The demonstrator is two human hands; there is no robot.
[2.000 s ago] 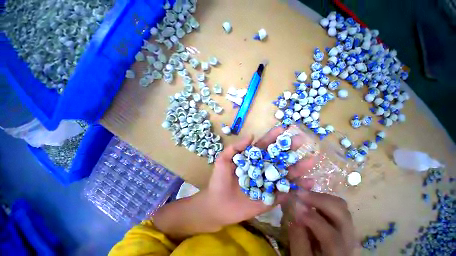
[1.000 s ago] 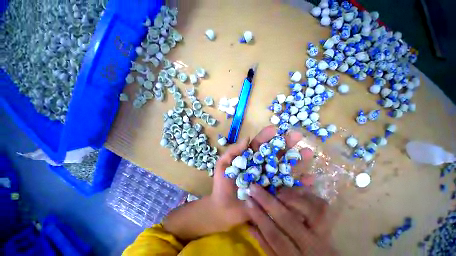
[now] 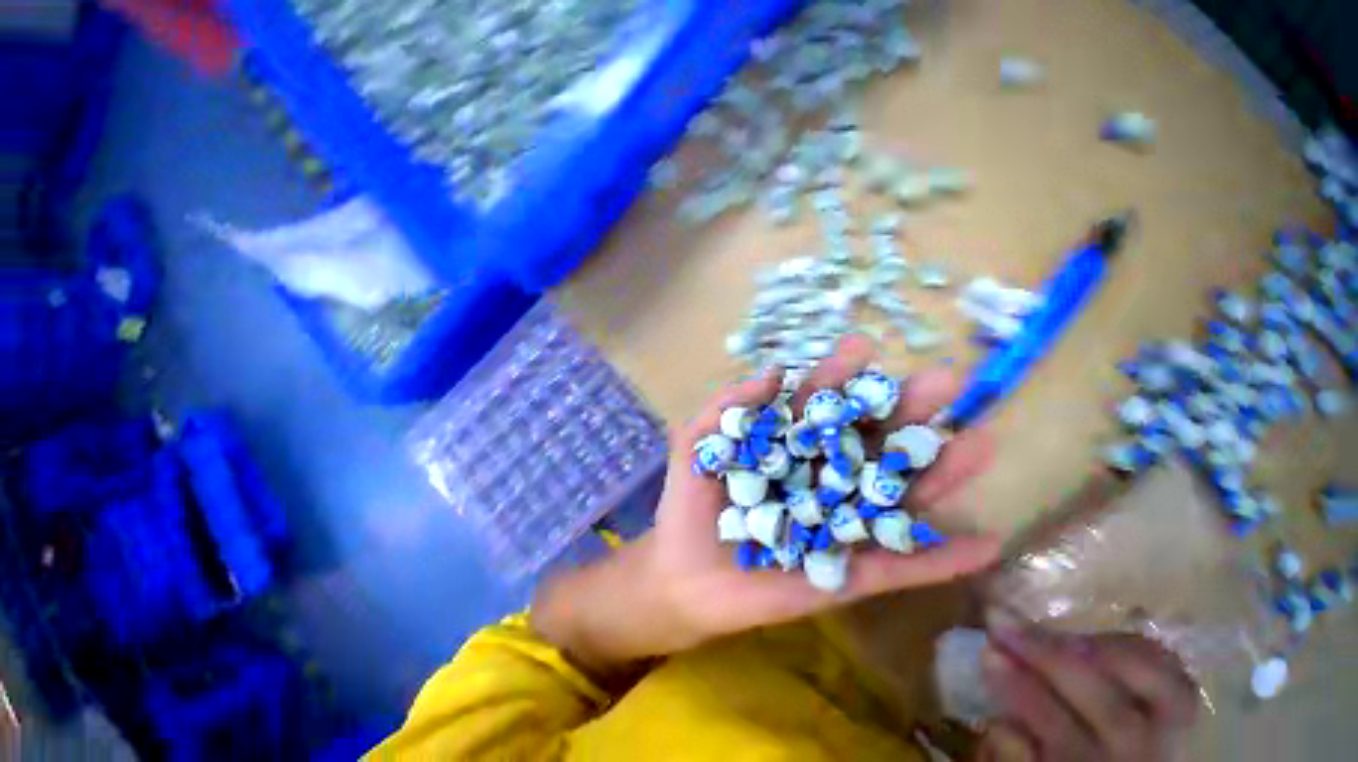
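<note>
My left hand (image 3: 670, 573) is palm up in the middle of the view, fingers spread, and holds a heap of blue-and-white pieces (image 3: 827, 484). My right hand (image 3: 1095, 692) is at the lower right, apart from the left hand, blurred and cut off by the bottom edge. Its fingers are bent near a white wad (image 3: 968, 677); I cannot tell whether it grips the wad. The clear compartment tray (image 3: 544, 432) is left of my left hand, below the bench. A clear plastic sheet (image 3: 1162, 558) lies to the right.
A blue bin (image 3: 559, 223) of pale shells stands at the bench's left edge, with a lower blue crate (image 3: 380, 372) under it. Loose pale shells (image 3: 804, 305), a blue cutter (image 3: 1043, 320) and a pile of blue-and-white pieces (image 3: 1251, 372) lie beyond my hands. A white disc (image 3: 1269, 677) lies at right.
The view has turned left, so the bench things sit further right and more of the tray and floor shows. My right hand has moved away from the heap in my left palm.
</note>
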